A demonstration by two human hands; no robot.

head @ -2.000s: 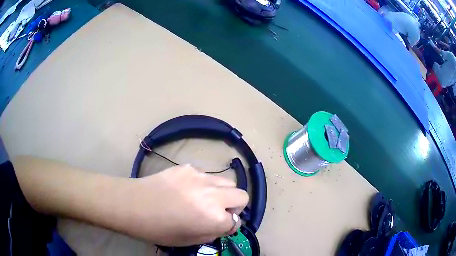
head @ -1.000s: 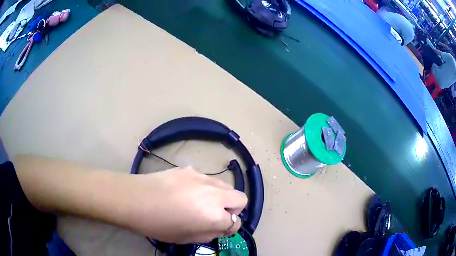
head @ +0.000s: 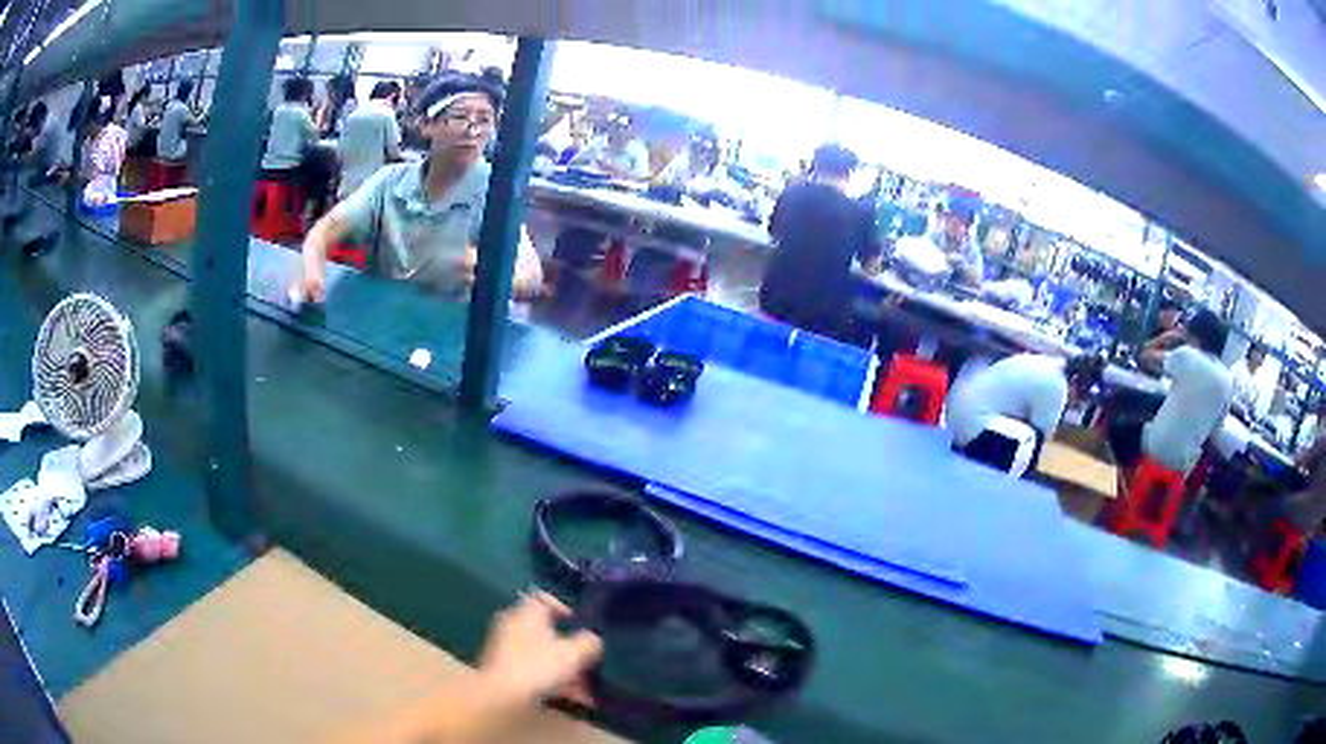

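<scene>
A black headphone (head: pixel 672 708) is over the green bench just past the cardboard sheet's edge, with its round ear cup at the right. My left hand (head: pixel 535 651) reaches in from the bottom and has its fingers on the left side of this headband; hand and headphone are slightly blurred. A second black headphone (head: pixel 550 541) lies right behind it, close to or touching it. My right hand is not in view. The green top of the solder wire spool (head: pixel 723 737) shows at the bottom edge.
Cardboard sheet (head: pixel 276 654) at lower left. A white fan (head: pixel 87 371) and keys stand left, near a green post (head: pixel 226 291). Blue sheets (head: pixel 873 494) bear black ear cups (head: pixel 643 371). A person (head: pixel 436 218) is across the bench; others sit behind.
The view has swung up from the cardboard to the hall. My left hand has gone from the open ear cup's green board to the headband, now over the bench beside the other headphone.
</scene>
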